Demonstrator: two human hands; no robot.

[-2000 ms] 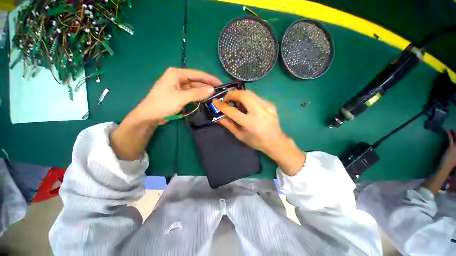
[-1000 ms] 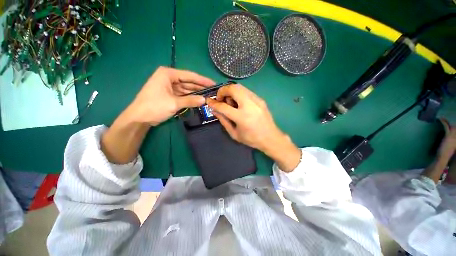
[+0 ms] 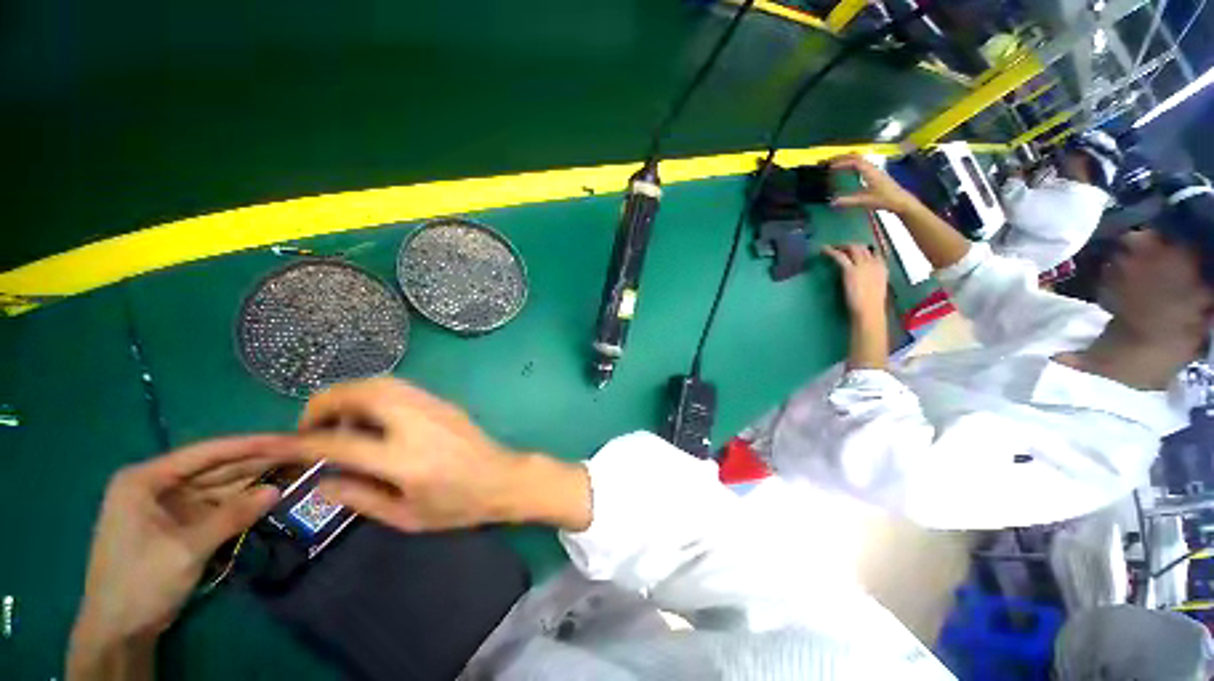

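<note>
The black device housing (image 3: 406, 605) lies at the lower left, tilted, its open window end towards my hands. The circuit module (image 3: 314, 511) with its QR-like label shows in the window. My left hand (image 3: 180, 532) is at the device's top left end, fingers bent over it. My right hand (image 3: 413, 459) reaches across from the right, its fingertips at the window's top edge beside the left fingers. The fingers hide what they pinch. A thin coloured wired part (image 3: 229, 564) shows below my left fingers.
Two round screw trays (image 3: 324, 326) (image 3: 462, 275) stand beyond my hands. The electric screwdriver (image 3: 623, 283) lies to the right, with a small black box (image 3: 691, 414) on a cord nearer me. Another worker (image 3: 985, 412) sits at the right, hands over black parts (image 3: 786, 229). Yellow tape (image 3: 439, 197) edges the mat.
The view has swung to the right, bringing the neighbouring workers into sight and putting the wire pile out of view. My hands remain together at the device's top end.
</note>
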